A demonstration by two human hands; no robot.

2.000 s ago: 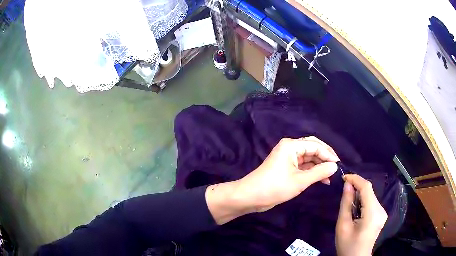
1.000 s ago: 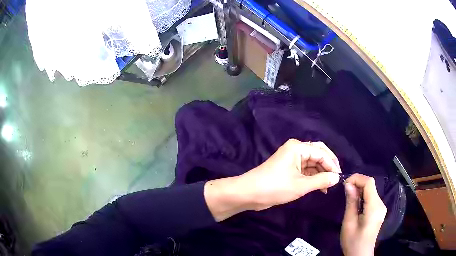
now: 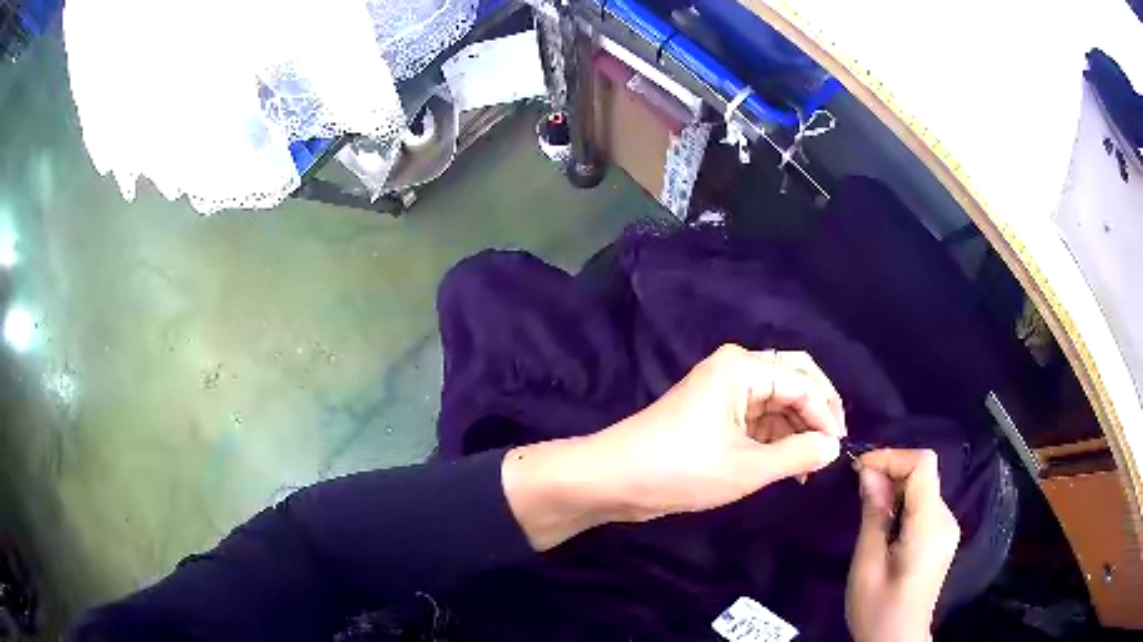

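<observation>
A dark purple garment (image 3: 539, 339) lies heaped on the lap, with a small white printed label (image 3: 753, 621) near the bottom edge. My left hand (image 3: 702, 439) reaches in from the left and pinches a tiny dark bit of the garment or a fastener between thumb and fingers; which one is unclear. My right hand (image 3: 905, 539) is close beside it at the right, thumb and index finger pinched on a thin glint, likely a needle (image 3: 855, 458). The fingertips of both hands almost touch. Any thread is too fine to make out.
A white table edge with a yellowish tape measure (image 3: 1003, 238) curves down the right side. A grey-beige board (image 3: 1103, 238) with dark small parts lies on the table. White lace-edged cloth (image 3: 188, 113) hangs at upper left over a cart. Boxes (image 3: 639, 126) stand under the table.
The fingertips of both hands have come closer together than two seconds ago. My right hand has shifted and turned slightly; my left hand has moved slightly left. The garment lies nearly as before.
</observation>
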